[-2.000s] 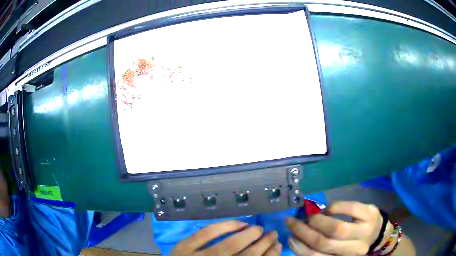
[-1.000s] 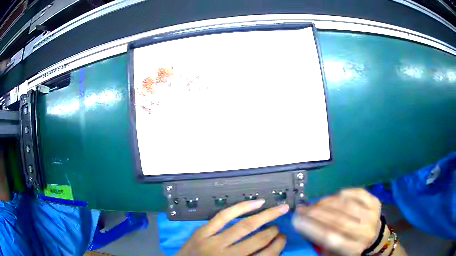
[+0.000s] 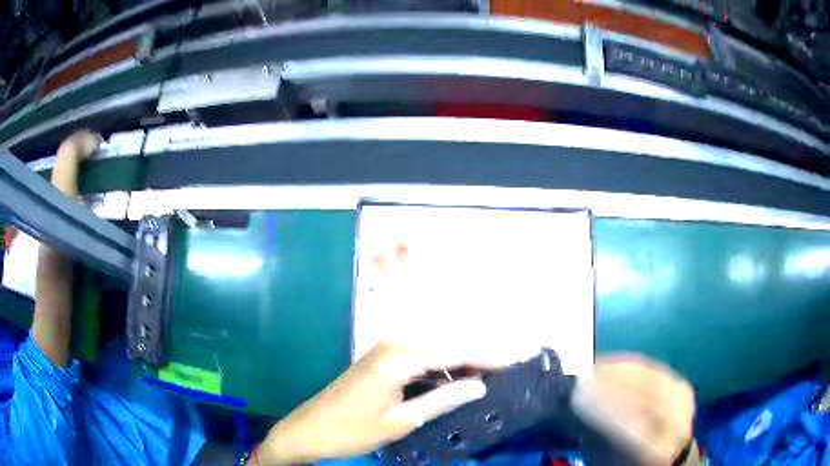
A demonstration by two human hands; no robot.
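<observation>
My left hand [image 3: 373, 405] grips the black slotted carrier fixture [image 3: 491, 417], which is tilted and lifted over the near edge of the white pad [image 3: 473, 282]. The thumb lies across the bar with a pale cover on it. My right hand [image 3: 642, 405] is blurred at the fixture's right end; whether it grips the bar cannot be told. Tiny orange-red components [image 3: 389, 257] lie at the pad's left side. My hands and the fixture hide the pad's near edge.
Another black fixture [image 3: 149, 291] stands at left beside a grey arm [image 3: 68, 214]. A green label [image 3: 191, 376] lies on the green mat [image 3: 305, 319]. A dark conveyor [image 3: 437, 168] runs behind. Another person's arm [image 3: 56, 273] reaches towards it at far left; blue sleeves show at both sides.
The view has tipped up, showing more conveyor. The fixture has been lifted from the pad's near edge and tilted, with my left hand now around it. Another person's arm has appeared at left.
</observation>
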